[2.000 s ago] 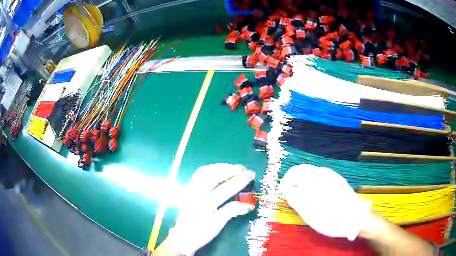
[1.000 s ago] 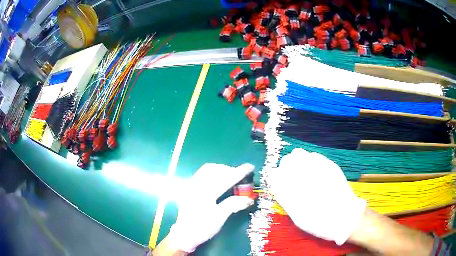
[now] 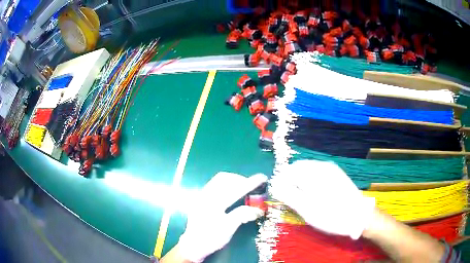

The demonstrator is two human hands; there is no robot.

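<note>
My left hand (image 3: 219, 215), in a white glove, holds an orange-red and black connector housing (image 3: 255, 201) between thumb and fingers, just left of the wire tips. My right hand (image 3: 324, 198), also gloved, lies over the left ends of the yellow wires (image 3: 412, 203), its fingertips close to the housing. Glare on the glove hides whether its fingers grip a wire. Red wires (image 3: 319, 245) lie below it, green wires (image 3: 417, 169) above.
Black, blue and white bundles lie further back, split by tan dividers (image 3: 412, 153). A loose housing pile (image 3: 330, 36) is at top right. Finished harnesses (image 3: 98, 144) and a pale tray (image 3: 93, 64) lie at left. Yellow tape (image 3: 196, 126) crosses the green top.
My right hand moved left towards the housing, then slightly down, and its fingertips are now near the housing. My left hand still holds the housing, nearly in place. The view shifted slightly.
</note>
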